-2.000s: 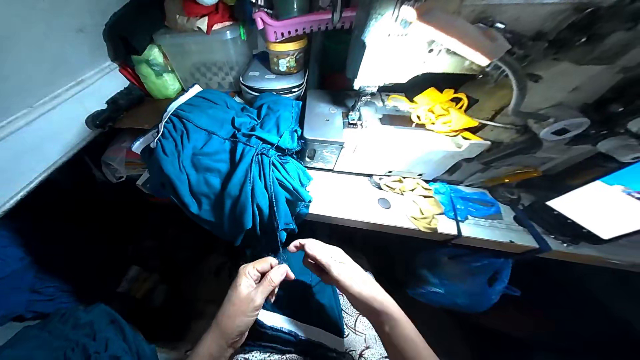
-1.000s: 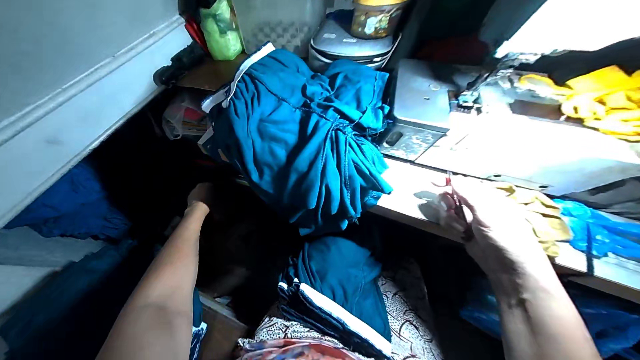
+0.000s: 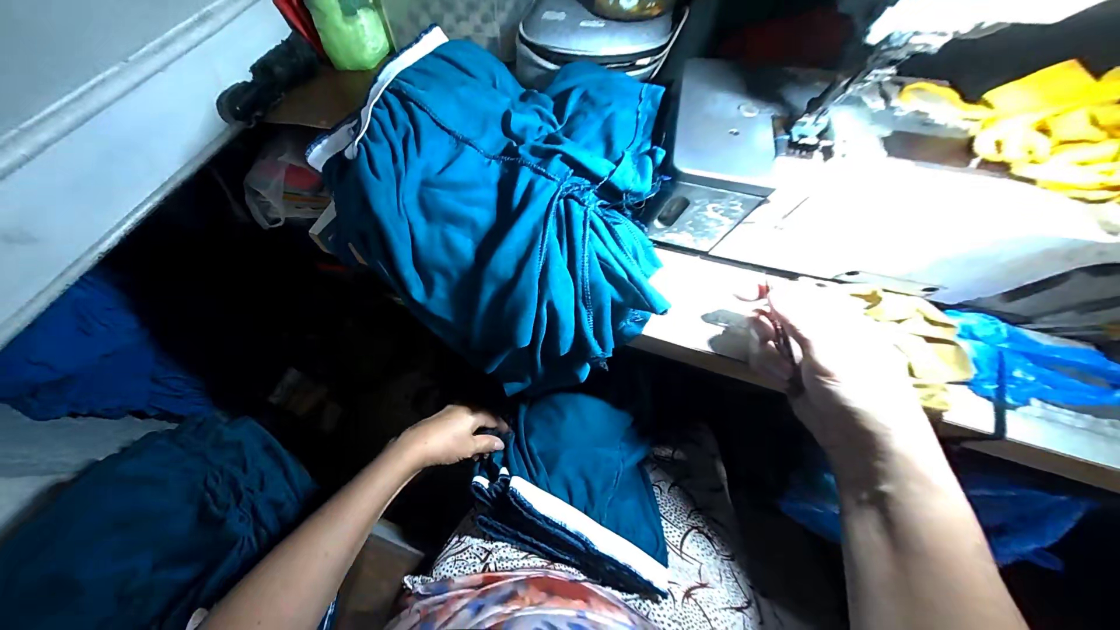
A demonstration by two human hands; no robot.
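My left hand (image 3: 453,436) pinches the left edge of a folded teal garment (image 3: 577,455) with a white band, which lies on my lap. Over the table's edge, my right hand (image 3: 801,350) holds a small dark tool with a reddish tip (image 3: 781,337), perhaps thread snips; glare hides part of the fingers. Between and beyond my hands, a heap of teal fabric (image 3: 490,201) with visible seams and a white waistband hangs over the table's front edge. Right of that heap stands a sewing machine (image 3: 814,131), its needle area brightly lit.
Yellow fabric (image 3: 1050,131) lies by the machine. Beige cloth (image 3: 919,332) and a blue plastic bag (image 3: 1032,359) rest along the table edge (image 3: 682,341). More teal cloth (image 3: 149,525) is at lower left, below a white wall ledge (image 3: 114,175). A grey case (image 3: 604,39) stands behind the heap.
My hands were together at the hanging fabric and have since moved apart. The left hand has come from the dark area at left to the folded garment. The view has shifted.
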